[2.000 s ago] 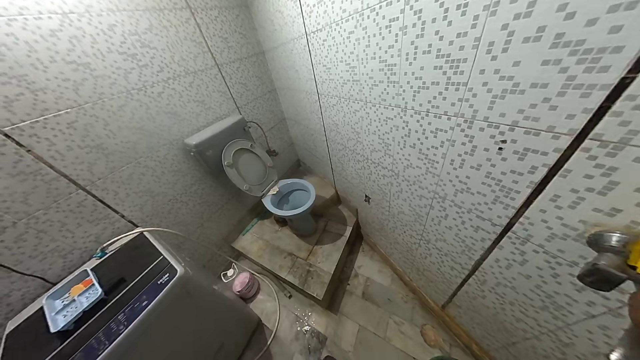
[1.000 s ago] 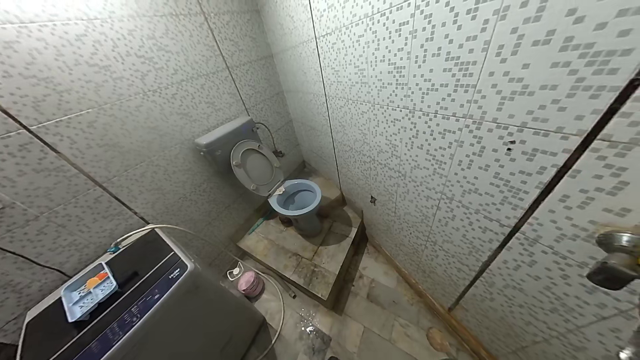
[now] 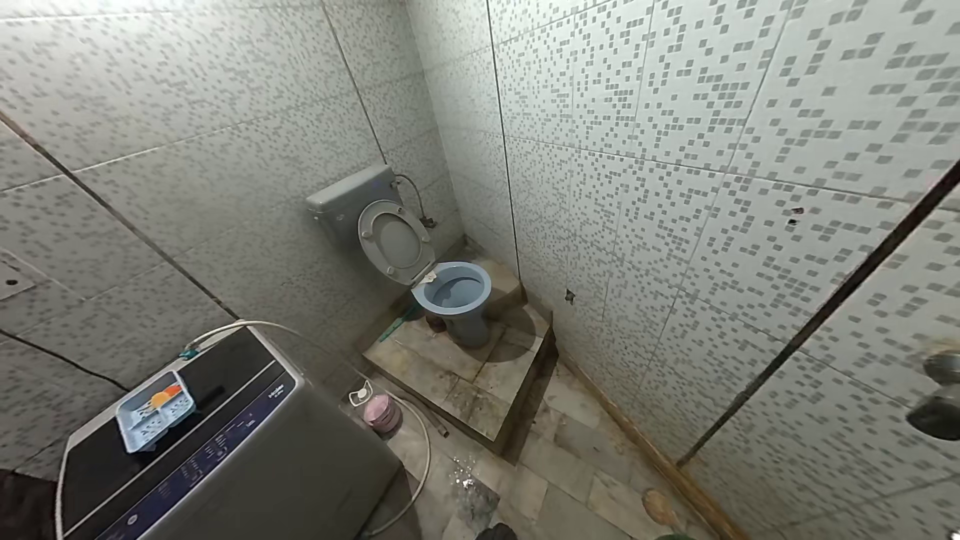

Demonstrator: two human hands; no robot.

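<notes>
Neither my left hand nor my right hand shows in the head view. A blue toilet bowl (image 3: 454, 290) stands on a raised tiled step (image 3: 442, 371), with its pale lid (image 3: 395, 241) tilted up against the grey cistern (image 3: 351, 187). At the lower left is a top-loading washing machine (image 3: 300, 450) with a dark top. A light blue plastic tray (image 3: 156, 410) with an orange and yellow patch lies on that top. At the right edge part of a metal tap fitting (image 3: 937, 409) juts from the wall.
A pale hose (image 3: 427, 457) runs from the washing machine's top down to the floor. A pink round container (image 3: 382, 413) sits on the floor beside the step. A green stick-like thing (image 3: 396, 324) lies on the step. Wet tiles (image 3: 472, 487) glisten at the bottom centre. Patterned tiled walls (image 3: 630, 187) enclose the corner.
The view has shifted a little, so the tap fitting now sits nearer the right edge. The yellow part seen beside it two seconds ago is out of view. The toilet and tray have not moved.
</notes>
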